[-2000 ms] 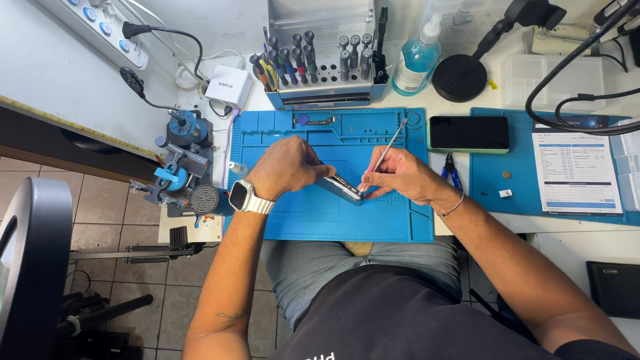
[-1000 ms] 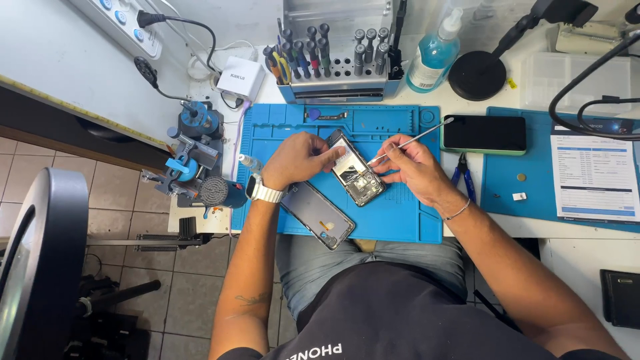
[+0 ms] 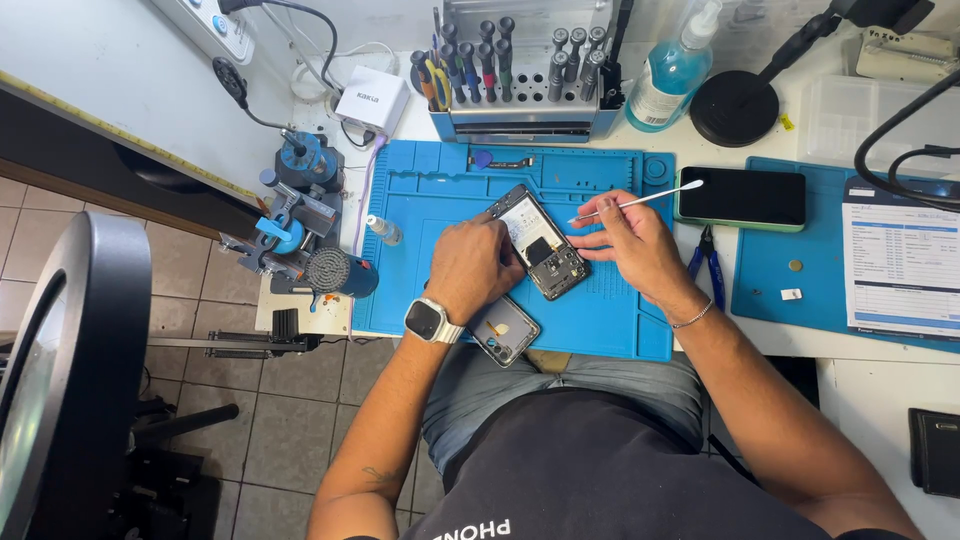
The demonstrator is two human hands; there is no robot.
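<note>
An opened smartphone (image 3: 536,244), its battery and circuit board showing, lies tilted on the blue silicone repair mat (image 3: 405,292). My left hand (image 3: 474,262) is at its left edge, fingers curled down; whether they grip the phone is hidden. Partly under that hand and wrist is the detached back cover (image 3: 504,334), inner side up, at the mat's front edge. To the right of the phone, my right hand (image 3: 630,240) holds a thin metal spudger (image 3: 660,193) between thumb and fingers, its flattened end pointing up right and its tip near the phone's right edge.
Behind the mat stands a screwdriver rack (image 3: 517,116) beside a blue spray bottle (image 3: 667,82). A phone in a green case (image 3: 741,197) and blue cutters (image 3: 706,266) lie at right. A small bottle (image 3: 385,230) and a clamp fixture (image 3: 289,225) are at left, a magnifier lamp (image 3: 90,360) nearer.
The back cover, together with the phone two seconds ago, came to lie apart from it by one second ago. My left hand has since moved lower along the phone's left side, over the cover.
</note>
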